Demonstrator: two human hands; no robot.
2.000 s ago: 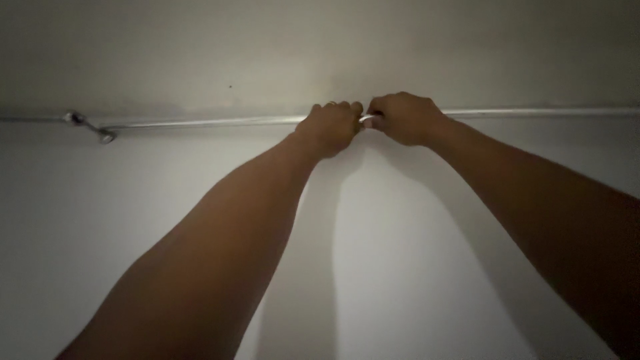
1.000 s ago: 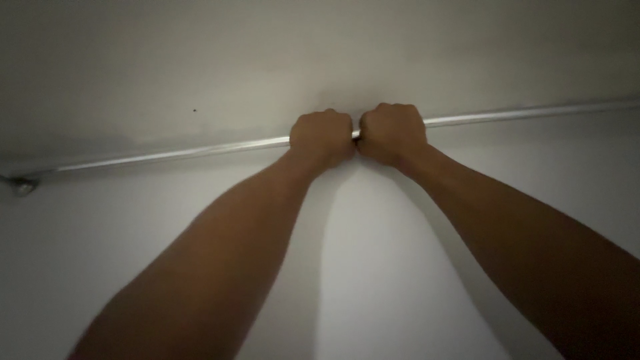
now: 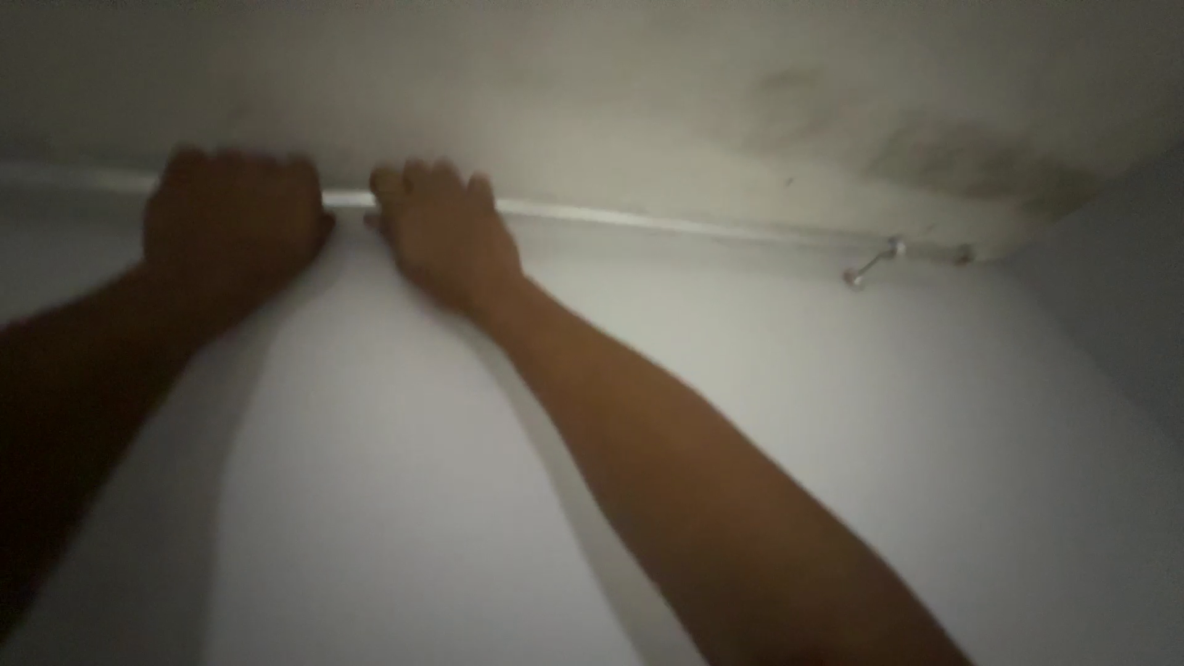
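Observation:
A thin, shiny metal rod (image 3: pixel 638 219) runs across the head view, high on the wall just below the ceiling. My left hand (image 3: pixel 236 208) is closed around it at the left, blurred, with the knuckles up. Just to the right, my right hand (image 3: pixel 449 227) has its fingers bent over the same rod. A short stretch of bare rod shows between the two hands, which do not touch. A small metal bracket or hook (image 3: pixel 872 264) is near the rod's right part; how it joins the rod cannot be told.
The pale wall (image 3: pixel 388 481) fills the lower view and carries shadows of both arms. Above is the ceiling (image 3: pixel 555 92), with dark stains (image 3: pixel 990 166) at the right. Another small fitting (image 3: pixel 964 252) sits near the corner, where a side wall (image 3: pixel 1110 287) meets them.
The view has swung a lot to the right, bringing the corner and the right bracket into sight. Both hands remain on the rod, with a wider gap between them than one second ago.

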